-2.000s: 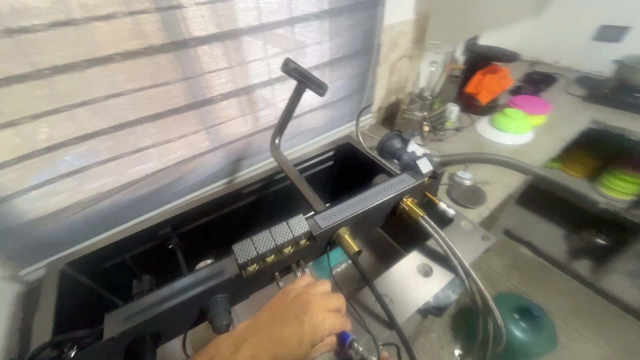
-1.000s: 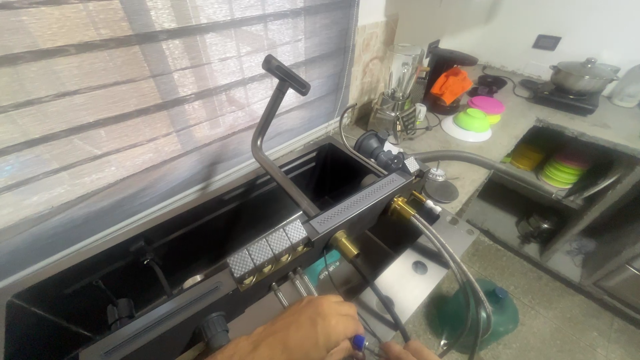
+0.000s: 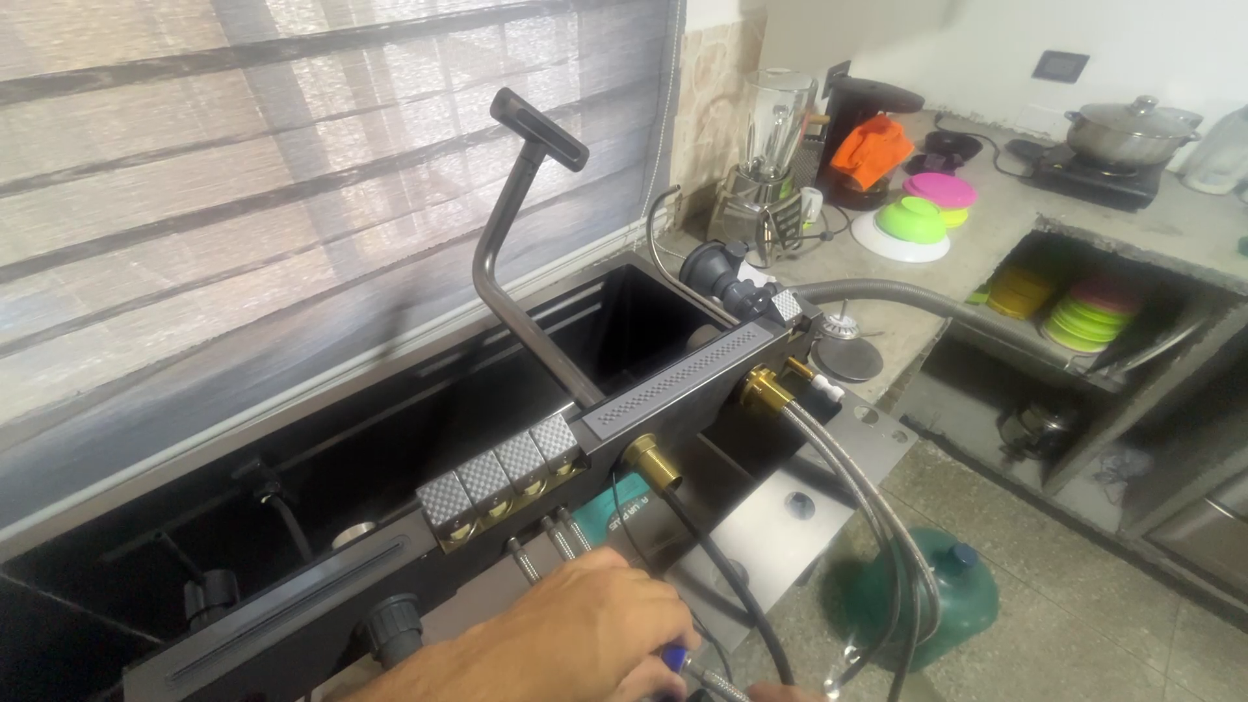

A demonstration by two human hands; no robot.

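My left hand (image 3: 595,634) is closed around the blue-marked end (image 3: 675,658) of a braided metal hose (image 3: 717,684), just below the sink's valve row. Only a bit of my right hand (image 3: 785,692) shows at the bottom edge, close to that hose; its grip is hidden. Above my hands lies a black sink (image 3: 673,390) on its side, with a bent grey faucet (image 3: 531,331), several checkered square buttons (image 3: 522,463) and a brass threaded fitting (image 3: 651,463). Short braided hoses (image 3: 558,538) come out under the buttons. A black cable (image 3: 721,575) runs down beside my left hand.
Paired braided hoses (image 3: 858,487) hang from another brass fitting (image 3: 765,390) beside a metal plate (image 3: 780,526). A green jug (image 3: 921,595) stands on the floor. The counter holds a blender (image 3: 770,166), bowls (image 3: 914,220) and a pot (image 3: 1131,132). A blind (image 3: 292,195) hangs behind the sink.
Part of my right hand has come into view at the bottom edge since two seconds ago. My left hand stays by the blue-marked hose end. The view has shifted somewhat.
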